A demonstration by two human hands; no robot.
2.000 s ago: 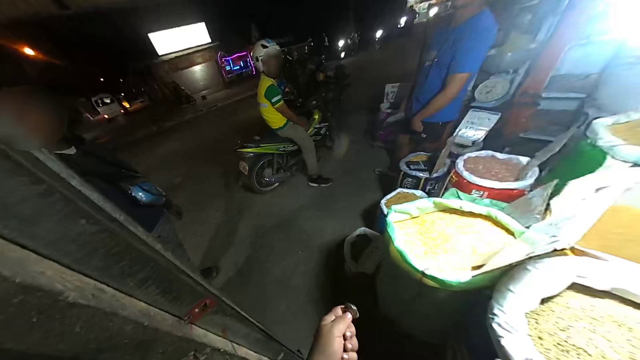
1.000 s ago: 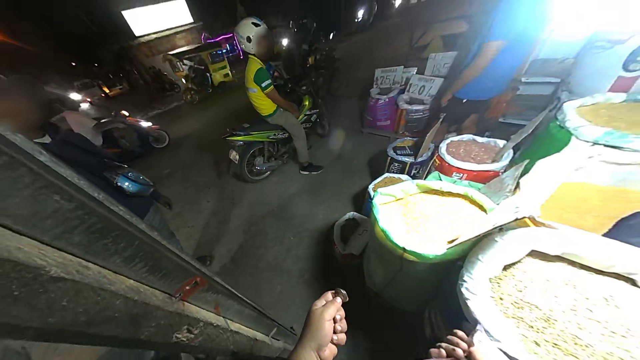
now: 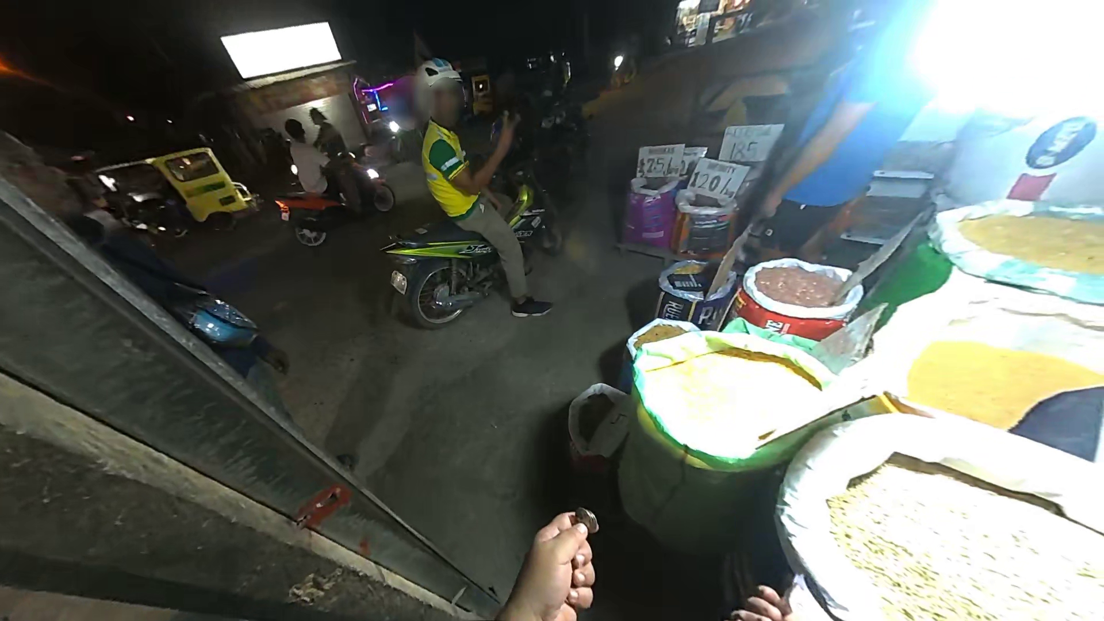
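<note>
At the bottom centre of the head view, my left hand (image 3: 556, 565) is closed, pinching a small round metal object (image 3: 586, 519), which looks like a coin, between thumb and finger. Only the fingers of my right hand (image 3: 762, 604) show at the bottom edge, beside the rolled white rim of an open sack of grain (image 3: 957, 543); whether they hold anything cannot be told. Just beyond stands a green-rimmed sack (image 3: 690, 492) filled with pale yellow feed or grain. A small open bag (image 3: 595, 423) rests on the ground to its left.
A metal beam (image 3: 216, 397) slants along the left. Ahead, a helmeted person sits on a green motorcycle (image 3: 457, 250). Farther right are a red sack (image 3: 798, 302), bags with price signs (image 3: 660, 162) and a person in a blue shirt (image 3: 832, 147). A yellow tricycle (image 3: 197, 177) stands at left.
The fingers of my right hand, unseen two seconds ago, have come into view at the bottom. My left hand keeps its pinch. The motorcycle rider has raised a hand. An orange motorcycle has moved right.
</note>
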